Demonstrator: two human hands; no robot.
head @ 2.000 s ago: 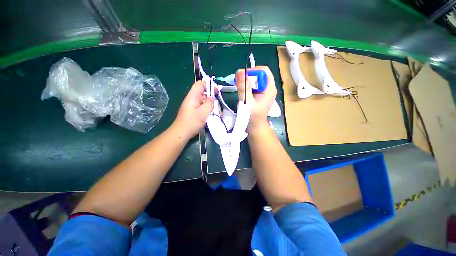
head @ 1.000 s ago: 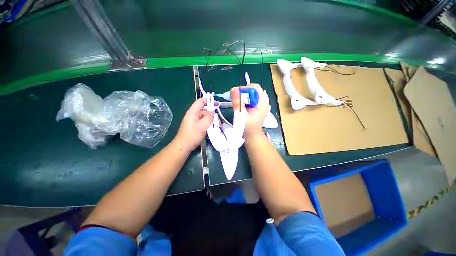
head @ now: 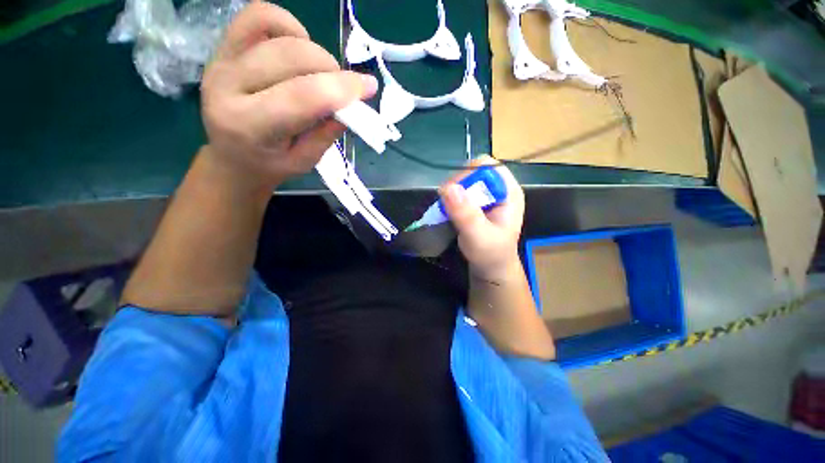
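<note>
My left hand is raised at the upper left and pinches a white headband shell. One slotted arm end of the white plastic points down to the right, above my lap. A dark wire trails from the pinched end towards my right hand. My right hand grips a blue and white glue bottle. Its narrow nozzle points left, close beside the slotted tip; I cannot tell whether they touch. My left fingers hide part of the shell.
Two white shells lie on the dark green bench. Two more lie on the cardboard sheet at right. A clear bag is at upper left, cardboard offcuts at far right, a blue tote below the bench.
My left hand has risen and turned with the shell, off the bench towards me. My right hand has lowered with the bottle. The bench now sits higher in view, and two shells there show clearly.
</note>
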